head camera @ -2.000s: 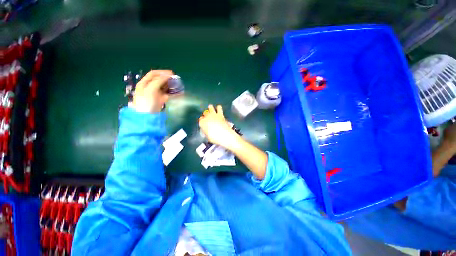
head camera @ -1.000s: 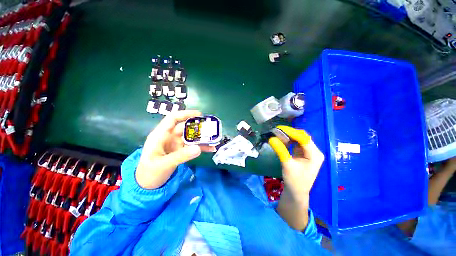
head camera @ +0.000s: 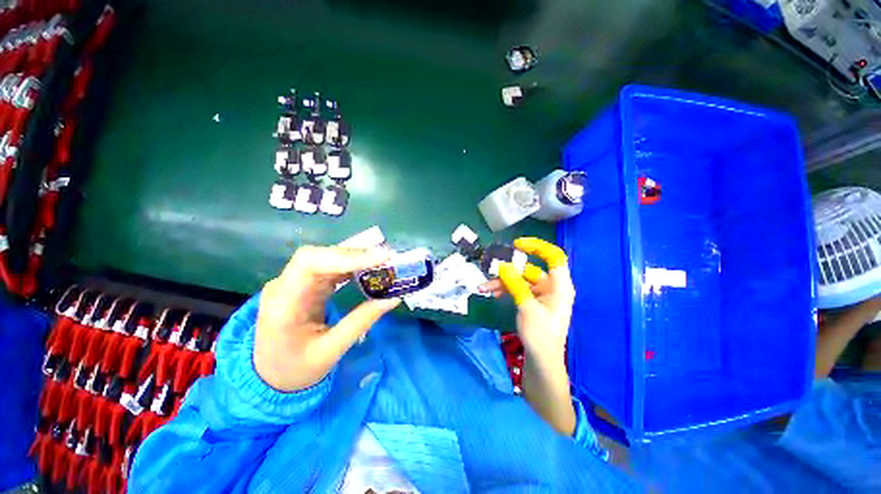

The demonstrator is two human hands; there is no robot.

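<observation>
My left hand [head camera: 314,304] holds an open watch case [head camera: 396,277] between thumb and fingers; its gold-yellow and black inside shows, with a pale patch at its right. My right hand [head camera: 543,294], with yellow finger cots, holds a small black display module [head camera: 502,259] with a white patch, just right of the case and apart from it. Another display module [head camera: 465,239] lies near it. A crumpled white cloth [head camera: 447,288] lies below, between my hands. More modules [head camera: 309,162] lie in rows on the dark green mat [head camera: 193,193].
Two bottles [head camera: 510,205] stand beside the blue bin [head camera: 715,260], which holds a red piece. Trays of red pieces are at the left [head camera: 24,145] and front left [head camera: 126,386]. Two small parts [head camera: 520,60] lie at the far side. A white fan [head camera: 850,246] and another person's arm are at the right.
The watch case in my left hand has tilted and moved slightly down and right. My right hand has moved left, nearer the case, and the module's white patch now shows.
</observation>
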